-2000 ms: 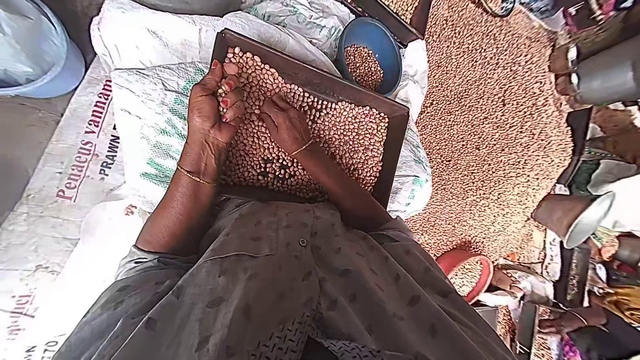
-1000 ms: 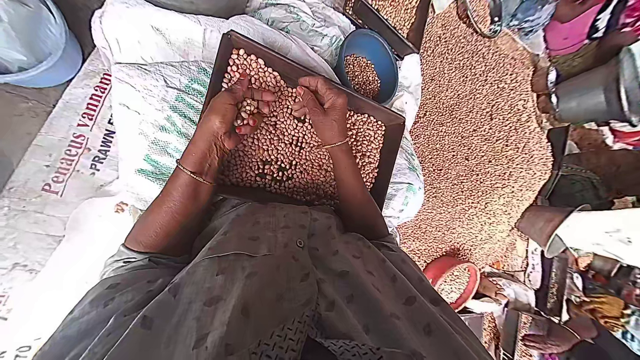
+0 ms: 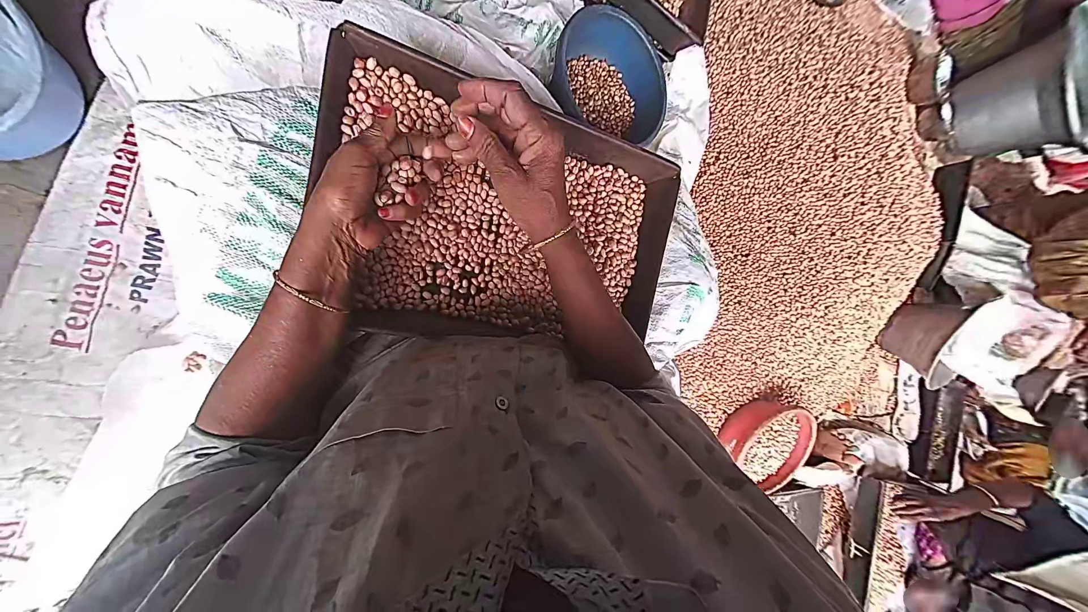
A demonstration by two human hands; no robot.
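Note:
A dark rectangular tray (image 3: 663,229) lies before me, its floor mostly covered with shelled peanuts (image 3: 595,212). My left hand (image 3: 365,178), palm up over the tray's left part, holds a small heap of peanuts (image 3: 404,174) in its curled fingers. Beside it, my right hand (image 3: 510,144) is above the tray's far middle. Its thumb and forefinger are pinched together close to the left fingertips; whether a peanut is between them is too small to tell. Dark gaps show among the peanuts near the tray's front side.
A blue bowl (image 3: 650,85) partly filled with peanuts stands against the tray's far right side. White woven sacks (image 3: 204,204) lie under and left of the tray. A large peanut pile (image 3: 816,195) spreads at right. Beyond are a red bowl (image 3: 739,421), grey buckets (image 3: 1003,110) and other people's hands (image 3: 935,503).
My right hand has moved left, from over the peanuts to beside my left hand's fingers. My left hand has turned palm up, showing the peanuts in it.

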